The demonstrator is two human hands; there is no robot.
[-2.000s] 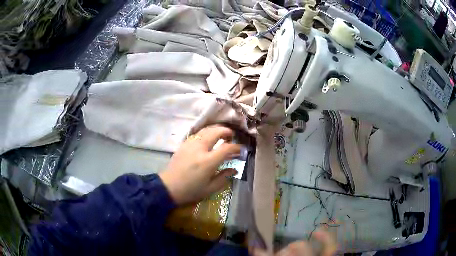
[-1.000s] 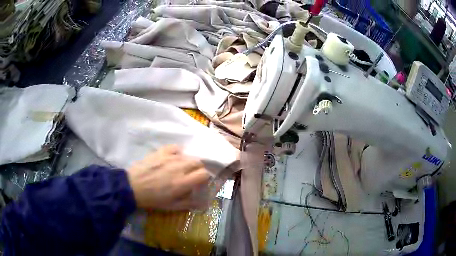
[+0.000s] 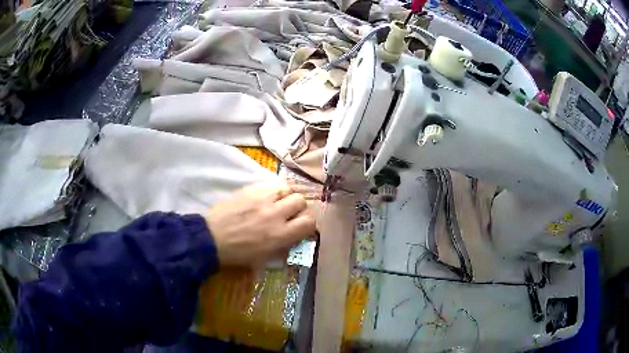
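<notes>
My left hand [image 3: 261, 224] lies palm down on the right end of a light grey panel [image 3: 172, 169], just left of the needle, with its fingers bent onto the cloth. A beige strip [image 3: 334, 276] runs from under the presser foot [image 3: 328, 187] down to the bottom edge. The panel's edge meets the strip near the foot; the exact overlap is hidden by my fingers. The white sewing machine head [image 3: 358, 103] stands over them. My right hand is not in view.
A folded stack of grey panels [image 3: 41, 172] lies at far left. Rumpled grey and beige pieces [image 3: 234, 55] lie behind the needle. Dark-edged spare strips [image 3: 455, 227] lie under the machine arm. Loose threads [image 3: 434, 303] lie on the bed. Olive bundles [image 3: 41, 55] are upper left.
My left hand first moved left onto the panel, then right towards the needle, with the panel's edge now at the foot. My right hand has left the bottom of the picture.
</notes>
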